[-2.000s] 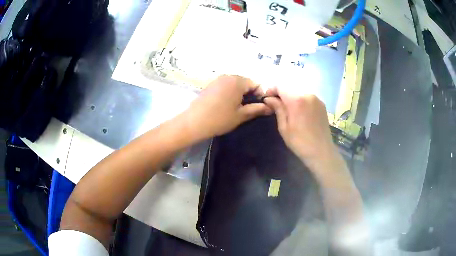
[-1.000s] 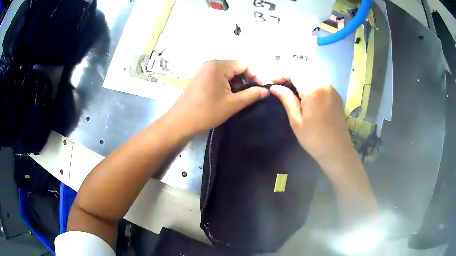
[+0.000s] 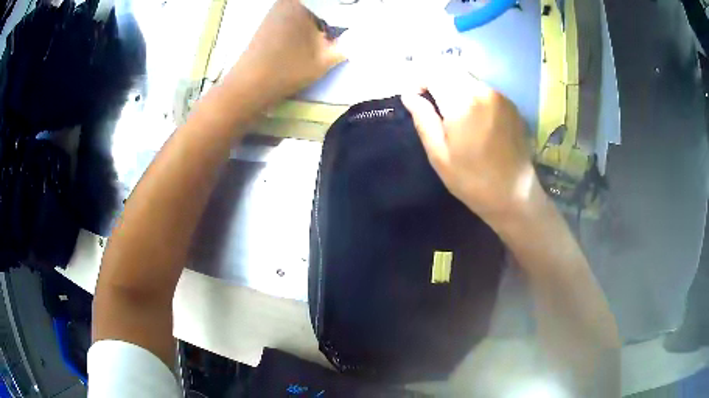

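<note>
The black bag [image 3: 404, 233] lies flat in front of me, its silver-toothed zipper [image 3: 373, 114] showing at the top left and running down the left edge. A small pale-yellow patch [image 3: 441, 267] is on its lower right part. My right hand [image 3: 474, 140] pinches the bag's top edge. My left hand [image 3: 291, 50] is curled, off the bag, above and left of it; a small dark spot shows at its fingertips, and I cannot tell whether it holds something. Glare washes out the area between the hands.
Black bags [image 3: 62, 140] are heaped at the left. Yellow-edged frame strips [image 3: 553, 78] run behind and right of my right hand. A blue hose [image 3: 486, 15] curves at the top. The cream table edge [image 3: 225, 311] and a dark cloth with a blue mark [image 3: 299, 373] are below.
My left hand has let go of the bag's top edge and moved up and left. The zipper's top part is now uncovered. My right hand still pinches the top edge.
</note>
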